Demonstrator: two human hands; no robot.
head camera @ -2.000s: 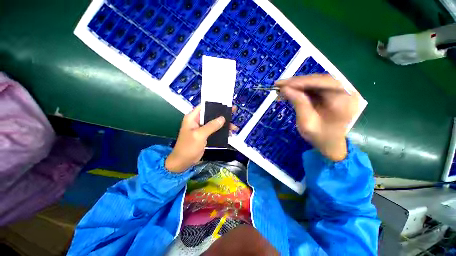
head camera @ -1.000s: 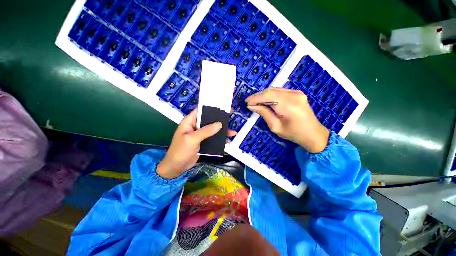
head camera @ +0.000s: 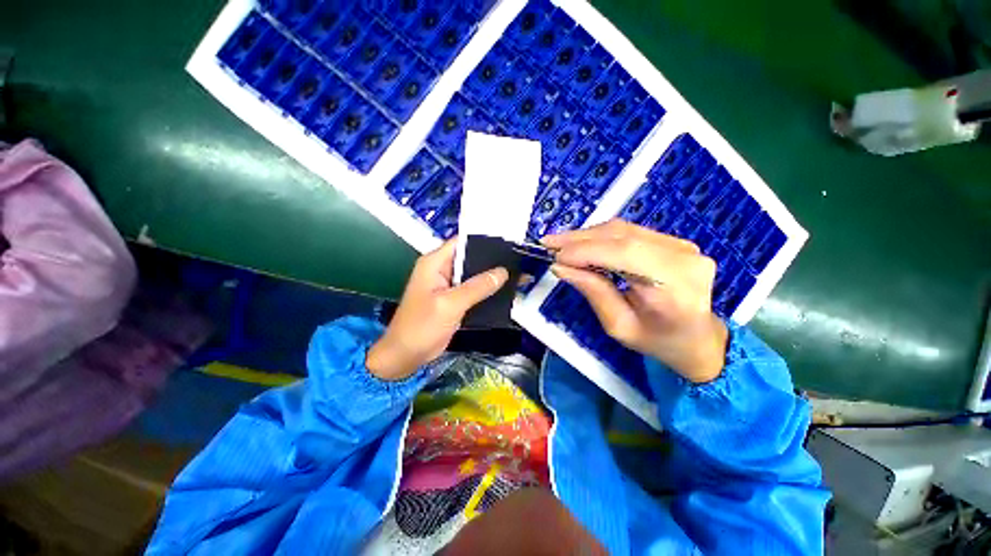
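Note:
My left hand (head camera: 427, 312) holds the adhesive sheet (head camera: 500, 187) by its black lower part, thumb on top; its white bare part points away from me. My right hand (head camera: 649, 285) holds thin tweezers (head camera: 534, 251), whose tips are at the right edge of the sheet's black part. Whether the tips hold a piece is too small to tell. Both hands are above the component tray (head camera: 421, 117), a white-bordered tray with three blue blocks. Small components (head camera: 584, 74) with dark round centres sit in rows in the blue areas. The sheet and hands hide part of the tray.
The tray lies on a shiny green bench surface (head camera: 196, 179). A white fitting (head camera: 907, 117) is at the upper right. Grey-white equipment (head camera: 869, 478) with cables is at the lower right. A person's pink sleeve (head camera: 54, 255) is at the left edge. A second tray's edge (head camera: 985, 380) shows at the right.
The right hand has moved from over the tray to the sheet, bringing the tweezer tips to its black part. The sheet and left hand sit slightly further right; the whole view has shifted a little.

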